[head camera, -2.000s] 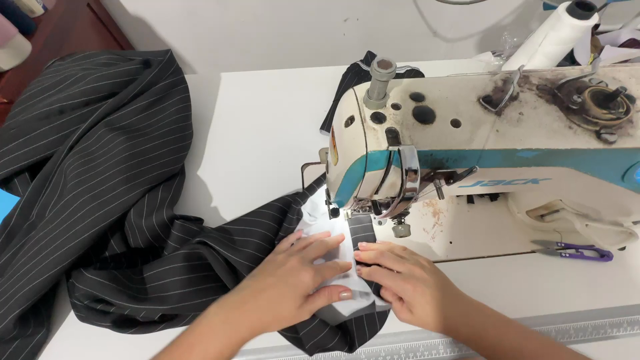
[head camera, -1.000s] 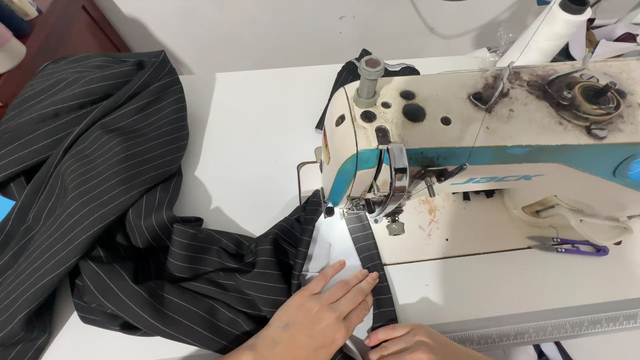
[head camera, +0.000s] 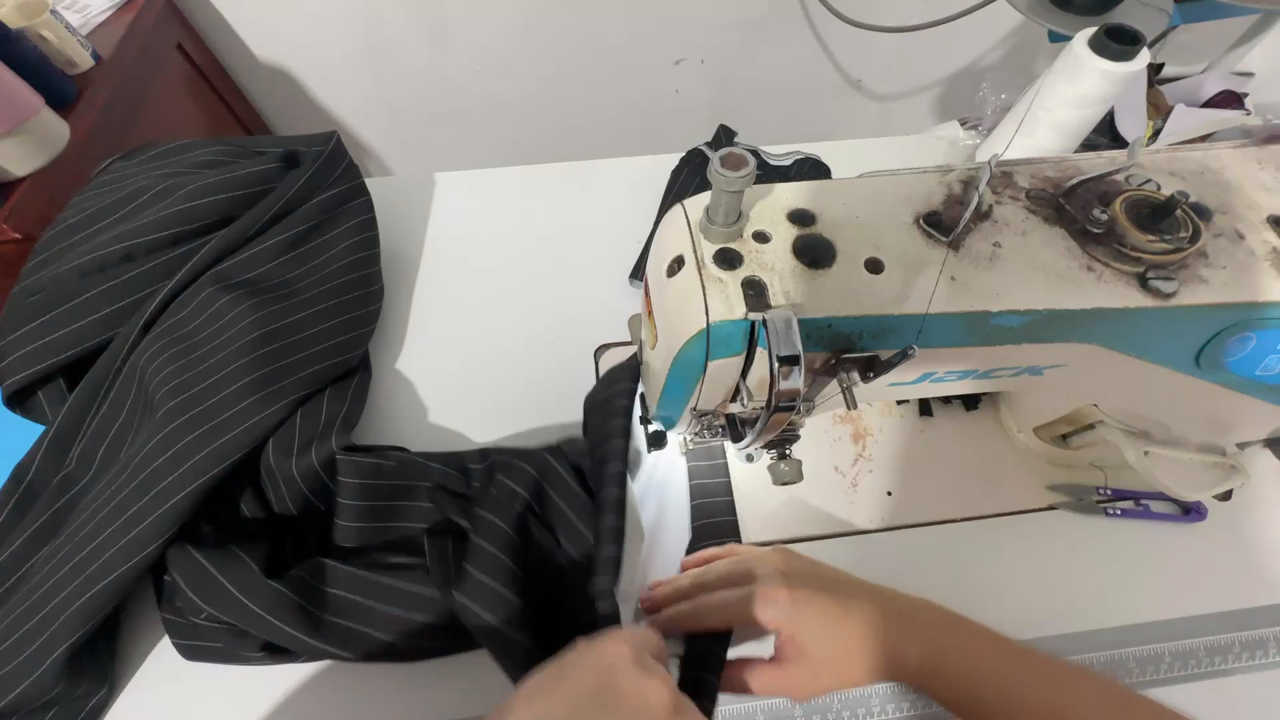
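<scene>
Black pinstriped fabric (head camera: 470, 520) stretches from the left to the presser foot area (head camera: 705, 430) of a Jack sewing machine (head camera: 960, 330). A white piece (head camera: 660, 500) lies along a narrow pinstriped strip (head camera: 713, 500) that runs under the foot. My right hand (head camera: 770, 610) is on the strip and white piece in front of the machine, its fingers curled over them. My left hand (head camera: 610, 680), blurred at the bottom edge, is at the dark fabric's near end, its fingertips partly hidden. The needle tip cannot be made out.
Purple-handled thread snips (head camera: 1150, 503) lie on the table right of the machine bed. A clear ruler (head camera: 1180, 655) runs along the near edge. A white thread cone (head camera: 1070, 95) stands behind the machine. More pinstriped fabric (head camera: 690, 180) lies behind its head.
My left hand has moved off the white piece toward the bottom edge. My right hand has come up onto the strip. The dark fabric beside the white piece is now raised and folded.
</scene>
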